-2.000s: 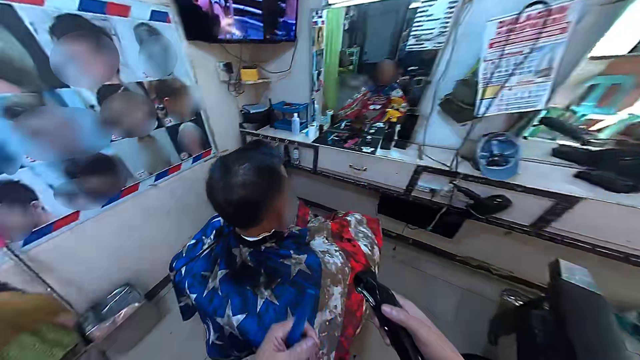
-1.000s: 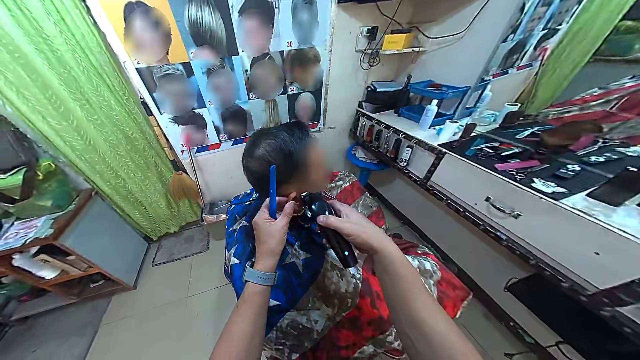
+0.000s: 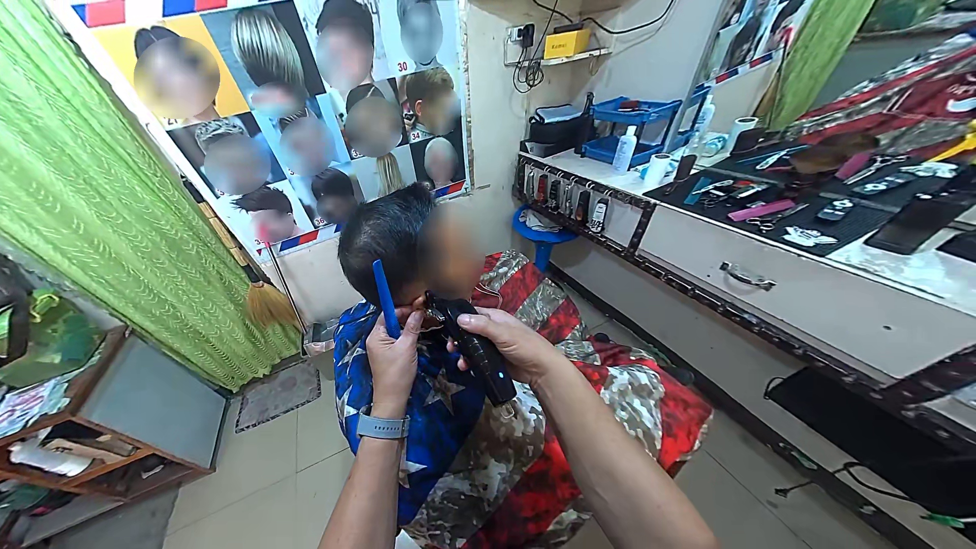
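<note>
A seated person with short dark hair [image 3: 381, 236] wears a barber cape [image 3: 435, 404] with stars on blue and red and camouflage stripes. My left hand [image 3: 393, 354] holds a blue comb [image 3: 386, 297] upright, its thumb and fingers at the person's ear. Black hair clippers [image 3: 480, 351] lie in my right hand [image 3: 507, 343], their blade end beside that ear and their rear end pointing down toward the cape. Whether the blade touches skin cannot be told. A watch with a grey band [image 3: 383, 425] sits on my left wrist.
A counter [image 3: 656, 191] on the right bears scissors, combs and clippers on a black mat [image 3: 801, 191], with a blue tray rack [image 3: 637, 113] behind. Below stands a blue stool [image 3: 543, 232]. To the left are a green curtain [image 3: 137, 198], a broom [image 3: 271, 301] and a wooden shelf unit [image 3: 145, 412].
The view swung left between the two earlier frames. Two seconds ago both hands were behind the person, clippers lower; since one second ago they have stayed at the ear.
</note>
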